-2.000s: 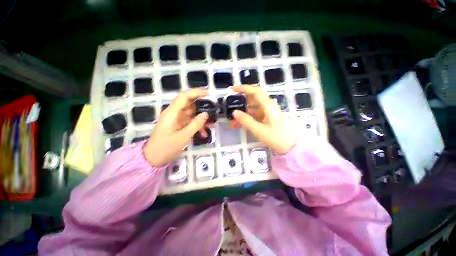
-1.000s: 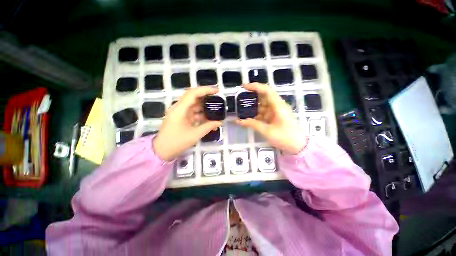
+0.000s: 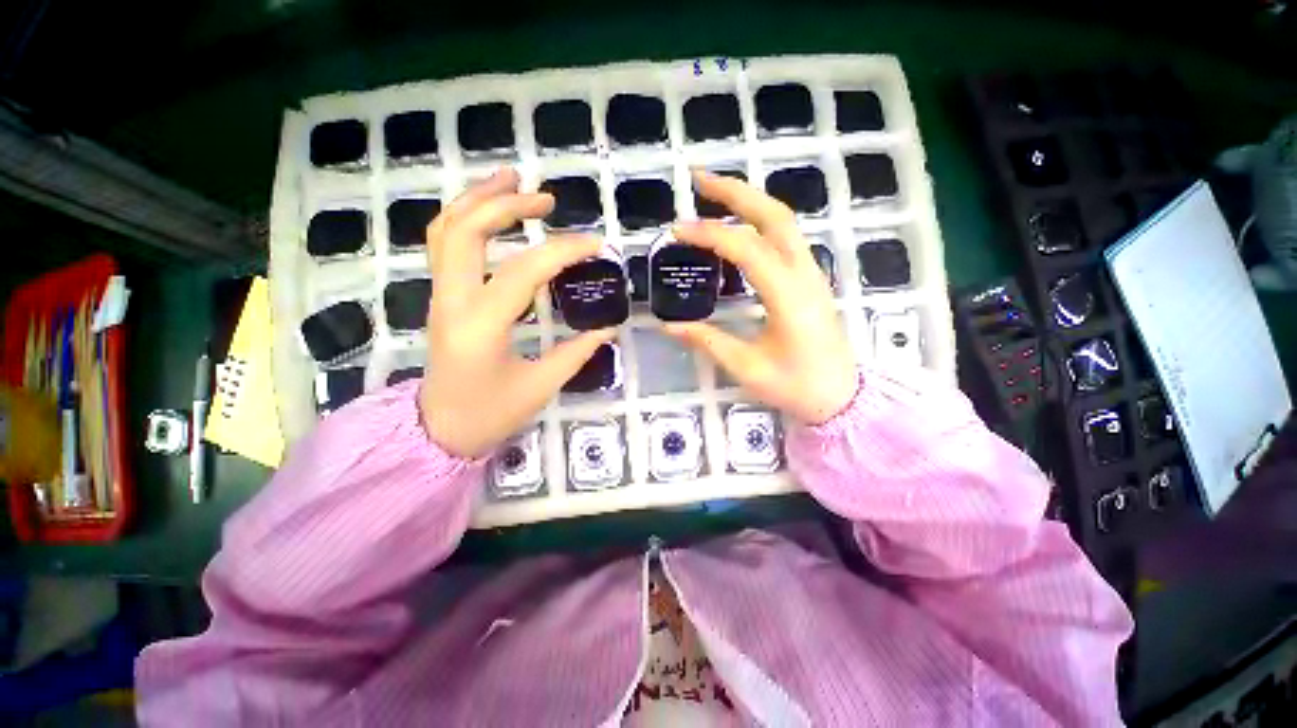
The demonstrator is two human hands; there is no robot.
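My left hand (image 3: 491,313) holds a smartwatch head (image 3: 590,293) between thumb and index finger, its other fingers spread. My right hand (image 3: 780,306) holds a second smartwatch head (image 3: 684,282) in the same way. Both black screens face up and show small white text. The two watches are side by side, close together, above the white foam tray (image 3: 569,502). Black watch heads lie face up in the tray's far rows. Several face-down ones with pale backs (image 3: 674,445) lie in the near row. My hands cover some middle pockets.
A red basket (image 3: 120,413) with pens and sticks is at the far left. A yellow notepad (image 3: 253,398), silver pen (image 3: 199,427) and small white square part (image 3: 167,431) lie beside the tray. A black tray (image 3: 1060,469) with shiny watches and a clipboard (image 3: 1195,334) are at the right.
Both watches have been tilted up and now show white text more clearly. The fingers of both hands, apart from thumb and index, have spread away from the watches. The view has shifted slightly.
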